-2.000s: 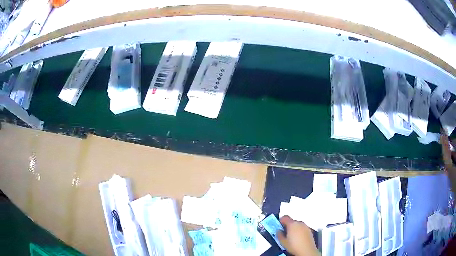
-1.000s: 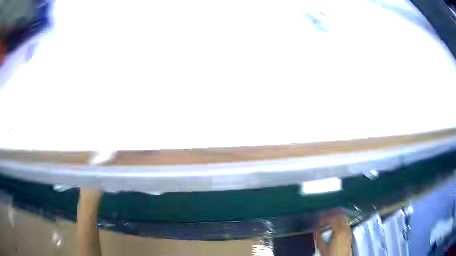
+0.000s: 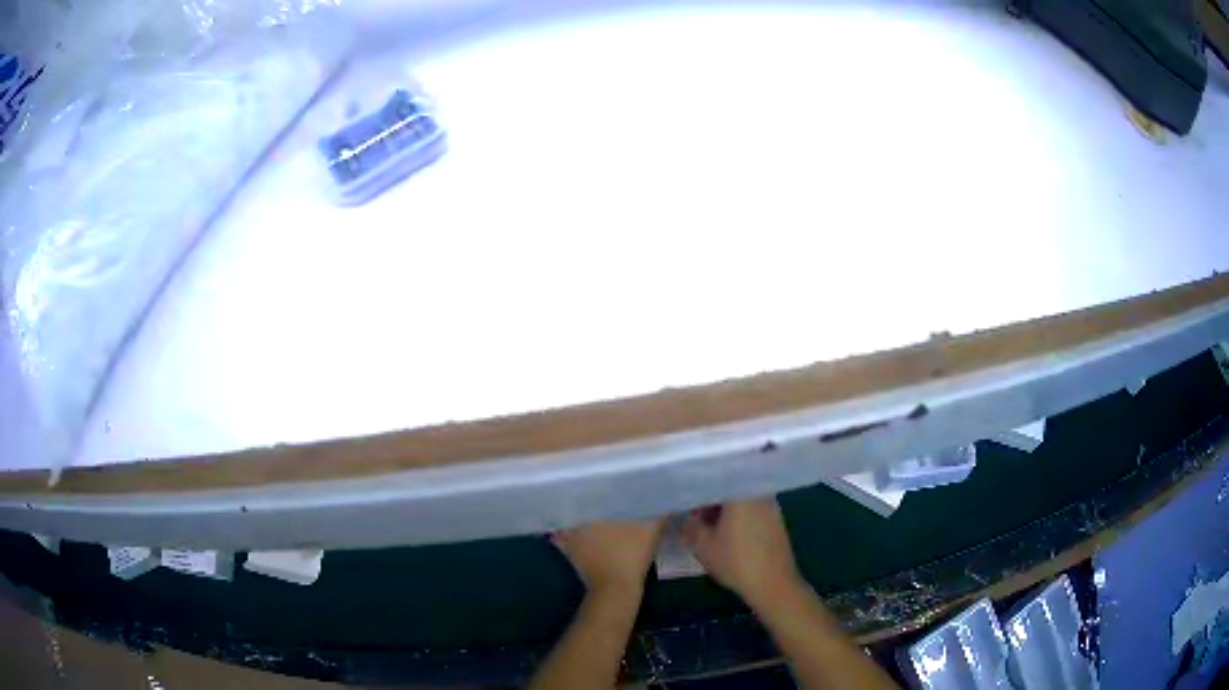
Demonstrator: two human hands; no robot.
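Observation:
My left hand point(image 3: 611, 555) and my right hand point(image 3: 739, 545) are close together over the green conveyor belt point(image 3: 445, 589), at the shelf's front edge. A small whitish item point(image 3: 678, 555) shows between them. My right fingers are on it. The shelf edge hides my left fingertips, so the left hand's hold cannot be told. The item's upper part is also hidden, and its kind cannot be told.
The white shelf point(image 3: 647, 256) with a brown edge fills the upper view. It bears a small clear case point(image 3: 384, 147), a large clear plastic bag point(image 3: 135, 202) and a dark case point(image 3: 1132, 54). White boxes point(image 3: 285, 563) lie on the belt. Clear trays point(image 3: 962, 656) stand at lower right.
The view has tilted up to the shelf since the oldest frame. Both hands have come together over the belt; they were far apart one second ago. The blue packet in my right hand no longer shows.

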